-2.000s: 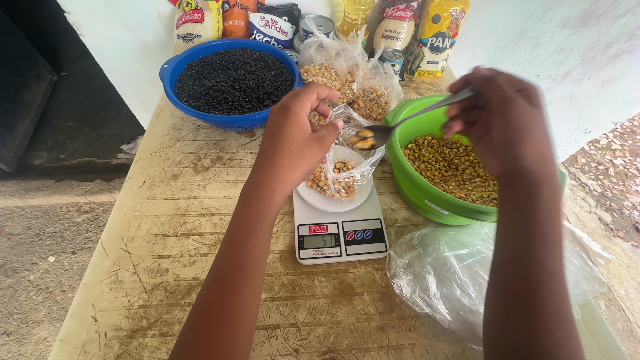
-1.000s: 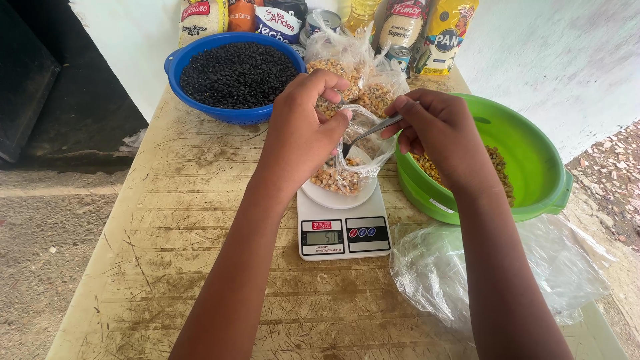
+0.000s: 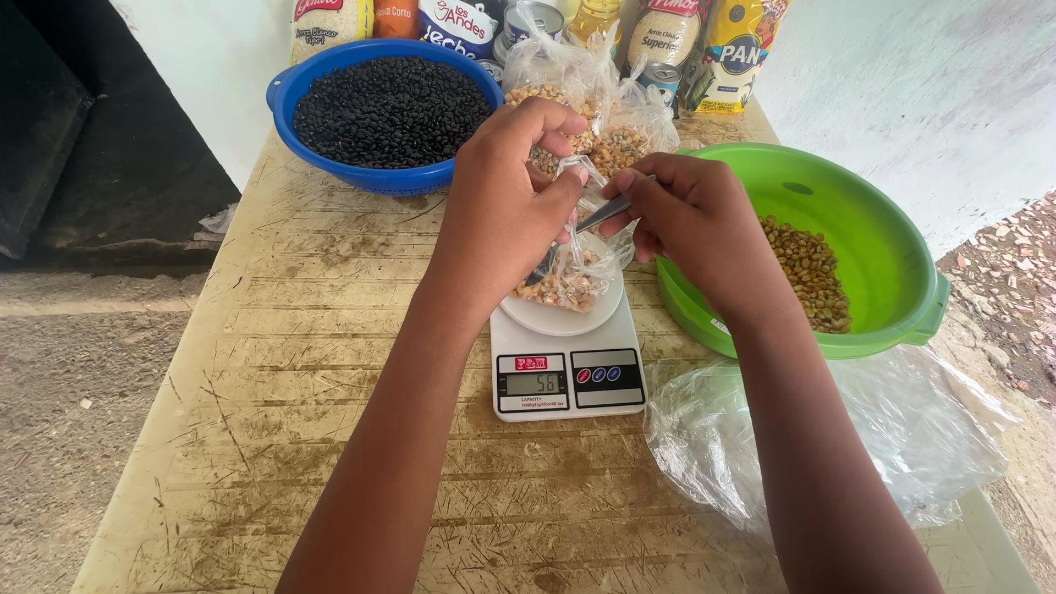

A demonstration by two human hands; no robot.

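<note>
A small clear plastic bag with corn kernels (image 3: 565, 285) rests on the round white plate of a digital kitchen scale (image 3: 569, 408). My left hand (image 3: 516, 186) pinches the bag's upper edge. My right hand (image 3: 681, 214) grips the handle of a metal spoon (image 3: 605, 214), which slants down into the bag; its bowl is partly hidden by my left hand and the plastic. To the right of the scale is a green plastic bowl (image 3: 874, 247) with corn kernels (image 3: 808, 276) in it. The scale display shows 56.
A blue plastic colander (image 3: 285, 124) of black beans (image 3: 388, 111) stands back left. Filled bags of kernels (image 3: 619, 148) stand behind the scale, before food packages and cans. Empty clear plastic bags (image 3: 825, 429) lie at the right of the scratched table (image 3: 322, 495).
The spoon, carrying kernels above the bag two seconds ago, now points down inside it. My right hand has turned and lowered. The kernels in the green bowl have shifted toward its left side.
</note>
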